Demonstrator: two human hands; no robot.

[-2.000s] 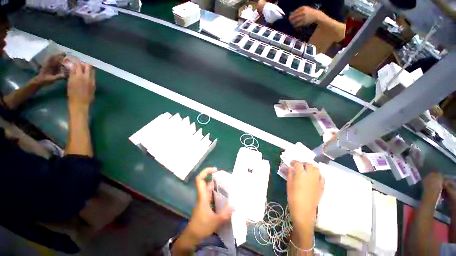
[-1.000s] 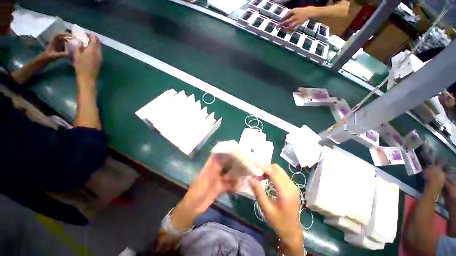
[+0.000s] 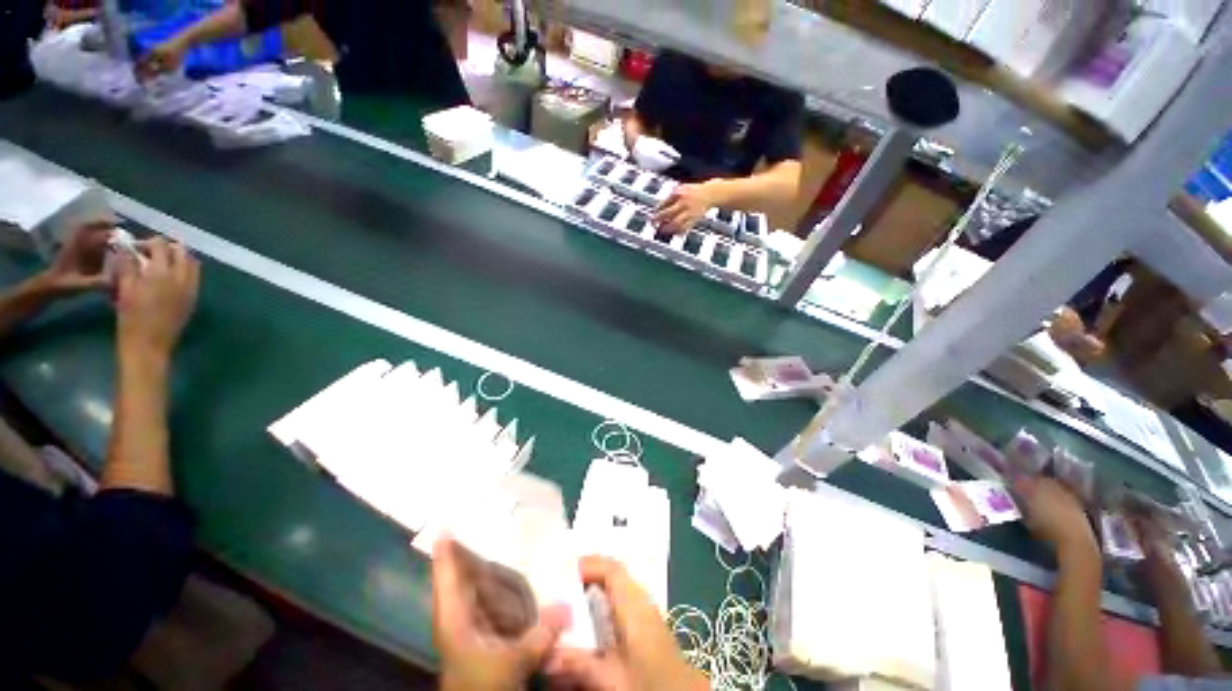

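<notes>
A white carton [image 3: 584,614] with a blurred outline is held between my two hands at the bottom centre. My left hand [image 3: 489,621] grips its left side and my right hand [image 3: 628,634] grips its right side. A white card piece [image 3: 520,520] stands up from my hands, overlapping the right end of the fanned row of white packs [image 3: 392,439]. Just behind my right hand lies a narrow pile of white blanks [image 3: 622,506] with a small dark mark. Where the card meets the carton is blurred.
Rubber bands [image 3: 730,641] lie right of my right hand, beside large white stacks [image 3: 858,581]. Thin leaflets [image 3: 740,497] lie behind them. A slanting grey post [image 3: 973,311] crosses the right. Purple-printed cartons [image 3: 980,502] and a slotted tray [image 3: 676,223] lie beyond. Other workers' hands are at left, right and far side.
My hands have moved with the carton from near the narrow pile towards the fanned row, and the card piece now stands up from them. The view has shifted, showing more of the far side.
</notes>
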